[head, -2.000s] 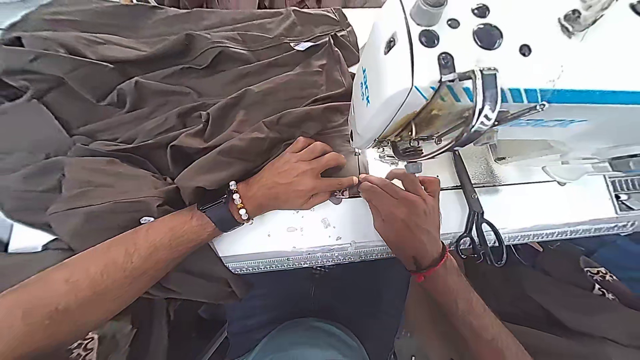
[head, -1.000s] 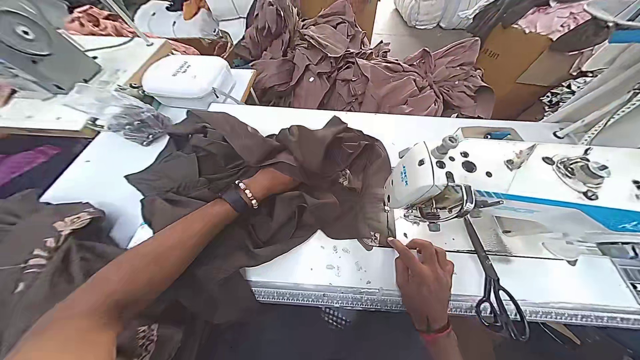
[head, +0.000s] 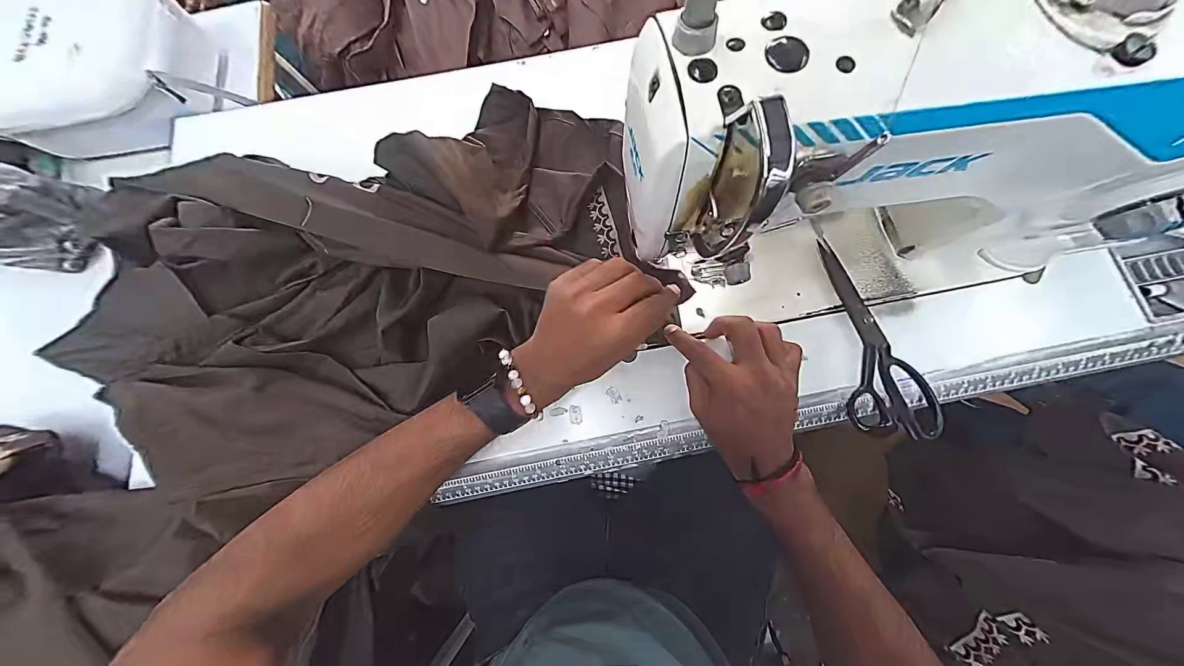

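Dark brown fabric [head: 370, 333] with a patterned strip lies bunched to the left of a white Jack sewing machine [head: 786, 139]. Its right end reaches the presser foot [head: 717, 268]. My left hand [head: 601, 319] grips the fabric edge just left of and in front of the foot, fingertips pinched together. My right hand [head: 745, 384] is a little lower and to the right, its index fingertip at the corner of the fabric and the other fingers curled; whether it pinches the cloth is unclear. Black-handled scissors [head: 874, 351] lie right of my right hand, blades pointing toward the machine.
A measuring tape strip [head: 999, 375] runs along the table's front edge. At the upper left stands a white machine-like case [head: 83, 65], with a clear plastic bag [head: 42, 217] below it. Mauve cloth [head: 444, 37] is heaped behind the table. More patterned brown fabric [head: 1045, 546] hangs at the lower right.
My left hand has come out from within the bunched fabric to its edge by the presser foot, close to my right hand. The view has shifted nearer the machine.
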